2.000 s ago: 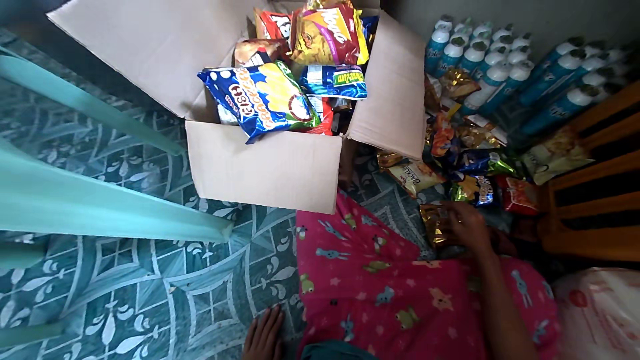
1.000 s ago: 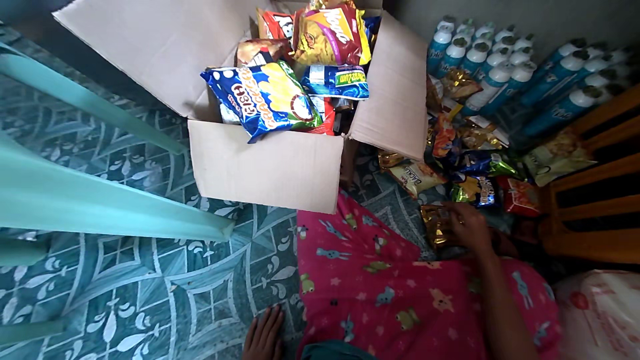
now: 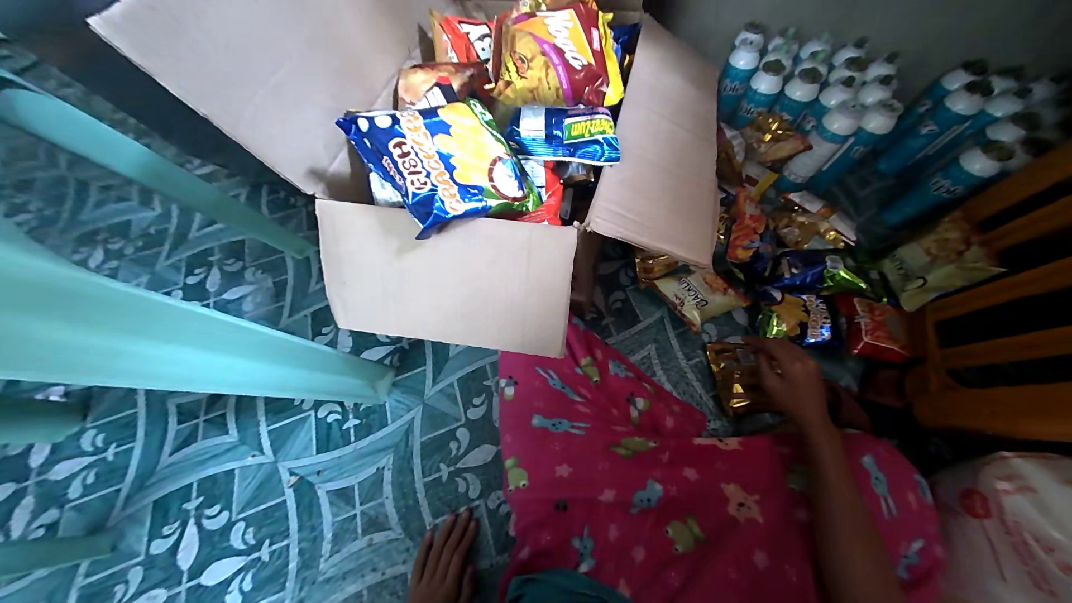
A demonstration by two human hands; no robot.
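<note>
My left hand rests on the patterned floor at the bottom, fingers a little apart, holding nothing. At the right, my right hand touches a shiny gold snack packet; its fingers lie over the packet's edge, and whether they grip it is unclear. Beyond my knees, an open cardboard box holds snack bags, among them a blue and yellow bag of fish crackers, a small blue packet and a yellow and maroon bag.
More snack bags lie on the floor right of the box. Behind them stand several teal bottles with white tops. A slatted wooden piece of furniture and a whitish plastic bag are at the right, pale green furniture legs at the left.
</note>
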